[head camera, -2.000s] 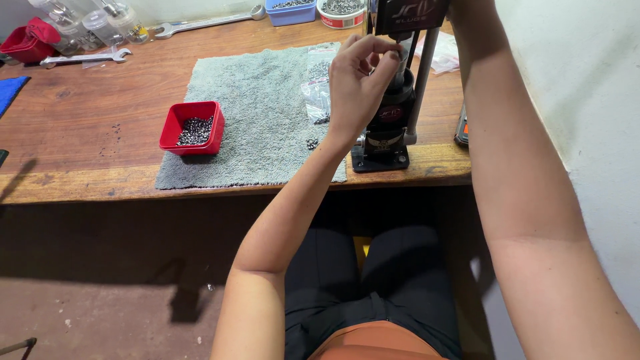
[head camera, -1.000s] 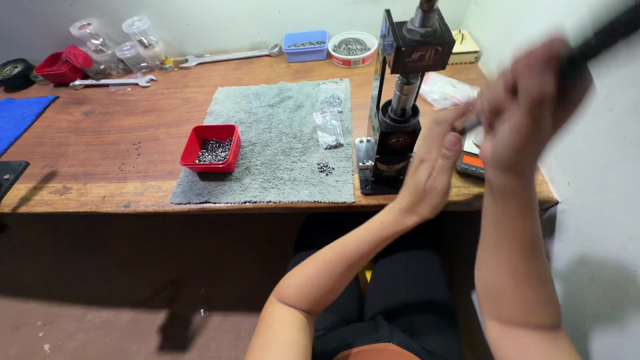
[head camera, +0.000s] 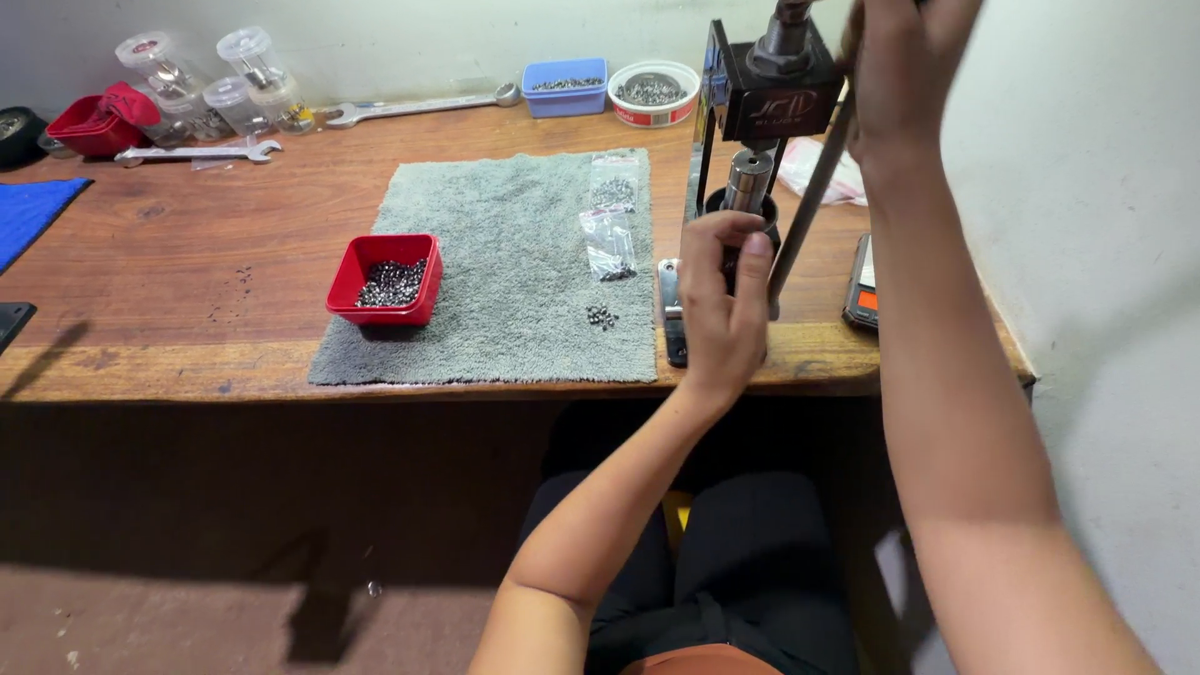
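A black bench press (head camera: 783, 111) stands near the right end of the wooden bench. Below its head, a steel cylindrical die (head camera: 749, 181) sits upright in the black cup. My left hand (head camera: 727, 300) is at the front of that cup, thumb and fingers curved around it; whether it grips is unclear. My right hand (head camera: 909, 80) is raised at the top right, beside the press head, near the upper end of the steel rod (head camera: 814, 202). Its fingers are partly out of frame. Small metal pellets (head camera: 602, 318) lie on the grey towel (head camera: 506, 272), near two small plastic bags (head camera: 611, 246).
A red tub of pellets (head camera: 386, 314) stands on the towel. Behind are a blue tub (head camera: 565, 103), a round white tub (head camera: 653, 117), open-end wrenches (head camera: 422, 107) and clear jars (head camera: 253, 66). A digital scale (head camera: 864, 286) is right of the press, near the wall.
My right hand has come from the blurred swing at the far right to beside the press head. My left hand has moved from the press's right side to the front of its cup.
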